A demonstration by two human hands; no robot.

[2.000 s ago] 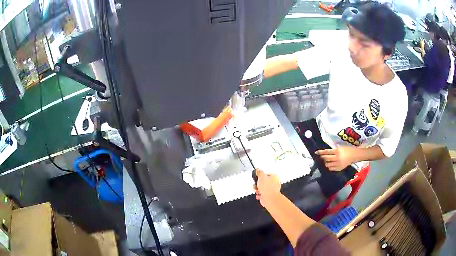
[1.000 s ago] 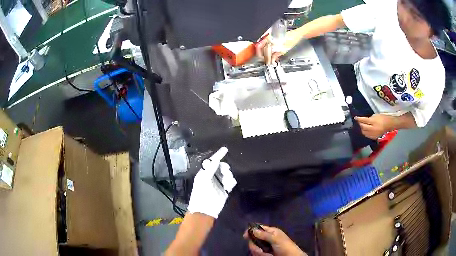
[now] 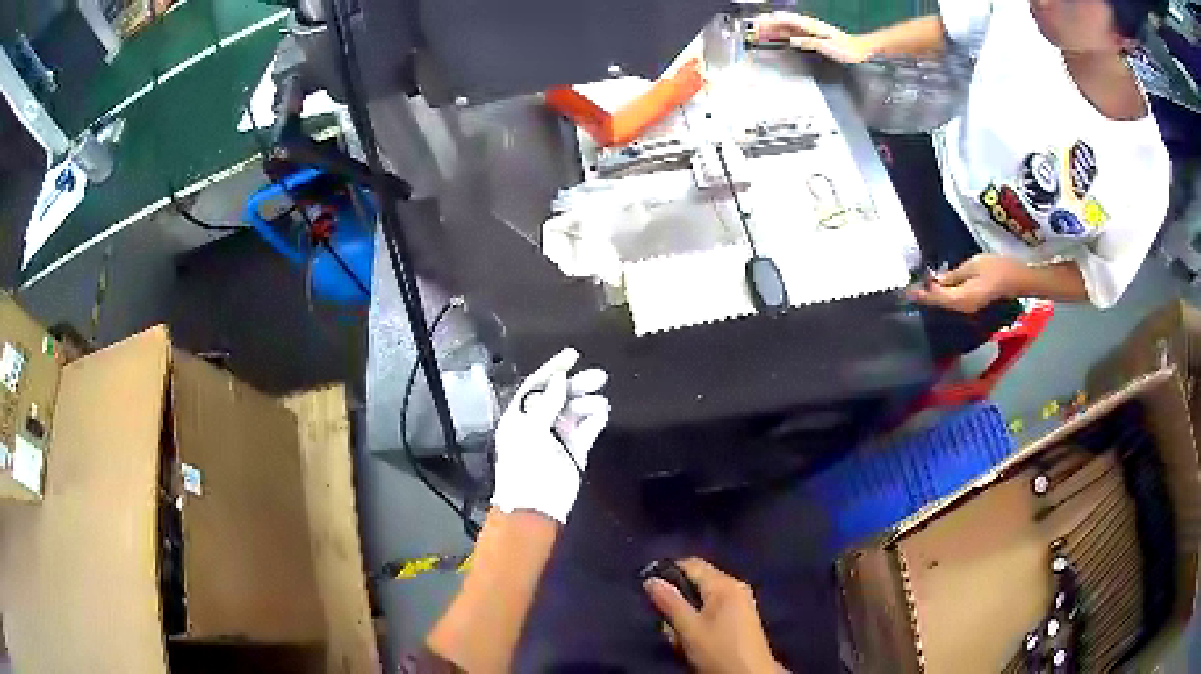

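My gloved left hand [image 3: 543,441] is at the centre, in front of the machine table, with its fingers curled around a thin dark shaft; a small ring shows by the fingers. My bare right hand [image 3: 722,622] is lower, over my dark-clothed lap, closed on a black grip [image 3: 674,581]. The grip and shaft look like one inspection mirror held between both hands, though the shaft is hard to see against the dark lap. Another inspection mirror [image 3: 765,283] lies on the machine fixture [image 3: 863,198], its black grip over the white toothed-edge sheet [image 3: 685,292].
A co-worker [image 3: 1054,158] sits at the right, one hand by the machine head, one beside the table corner. An orange-red block [image 3: 632,116] is behind the fixture. A carton of tools [image 3: 948,560] and blue crate [image 3: 929,461] are at right, another carton [image 3: 86,527] at left.
Since one second ago, the co-worker's hand has left the mirror's head on the fixture and moved back to the right. My left hand has shifted slightly left; my right hand has risen slightly.
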